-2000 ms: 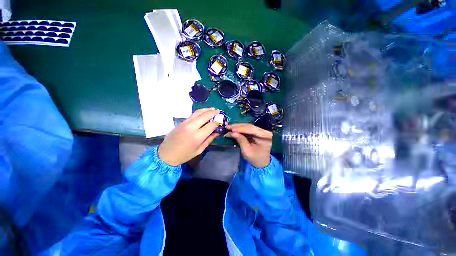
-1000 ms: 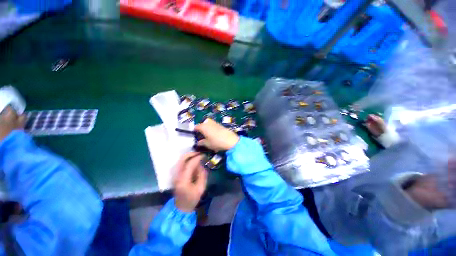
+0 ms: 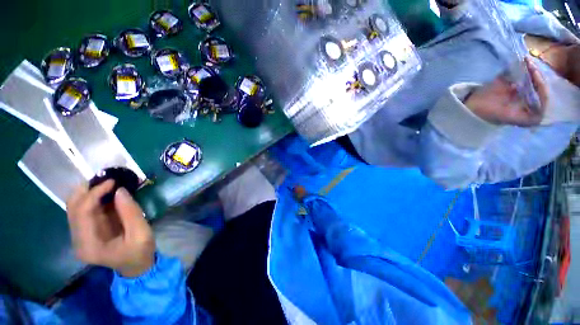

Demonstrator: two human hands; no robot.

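My left hand (image 3: 114,232), at the lower left, pinches a black disc (image 3: 122,179) between thumb and fingers, above the lower end of white paper strips (image 3: 60,162). A short gold tail shows at the disc's right edge. A round housing (image 3: 182,156) with a white-yellow square lies alone to the right of the hand. Several similar housings (image 3: 126,82) lie behind it on the green bench. Dark discs (image 3: 250,113) and crumpled clear film (image 3: 170,101) lie among them. My right hand cannot be made out; only blue sleeve cloth shows at the lower centre.
A stack of clear blister trays (image 3: 346,82) with pale discs stands at the bench's right side. A neighbouring person in a grey smock (image 3: 407,120) sits beyond it, with a hand (image 3: 509,98) at upper right. A blue stool (image 3: 486,238) stands on the floor at right.
The view has swung right and closer. My left hand now holds a black disc. My right hand, over the units before, has left the visible bench area. A housing now lies alone near the edge.
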